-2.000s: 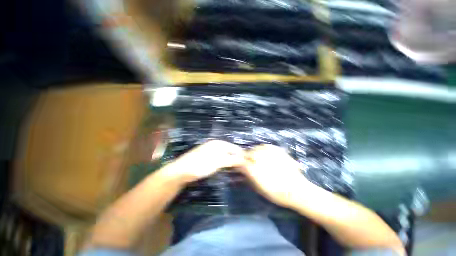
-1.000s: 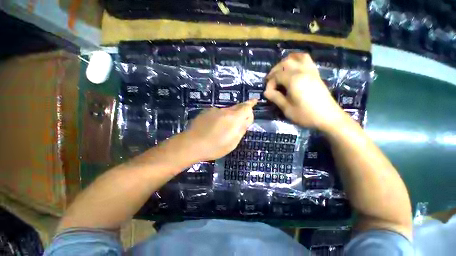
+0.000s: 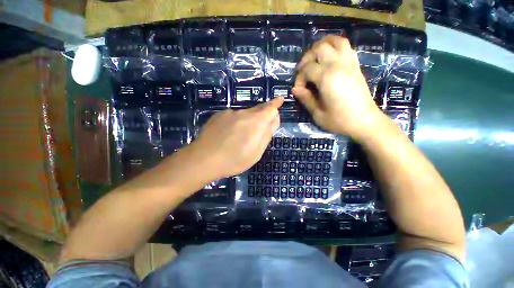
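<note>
A large black blister tray [image 3: 152,214] holds rows of film-wrapped black units [image 3: 246,45]. A clear sticker sheet [image 3: 290,169] with rows of small black shapes lies over the middle of the tray. My left hand [image 3: 242,135] lies partly over the sheet, its index fingertip on the white-printed end of one unit. My right hand [image 3: 332,79] is just right of that fingertip, with thumb and fingers bent together over the same row. Whether either hand holds a small piece is too small to tell.
A white round-ended object [image 3: 86,64] and a pinkish-brown phone [image 3: 93,140] lie left of the tray. A brown carton [image 3: 31,140] is farther left. Cardboard [image 3: 169,10] runs beyond the tray. Green bench surface [image 3: 468,129] shows at right. More black trays show at lower right.
Two seconds ago both hands were together, low over the tray in a blurred view. Since one second ago the tray appears higher in view, and my hands remain at the same row of units.
</note>
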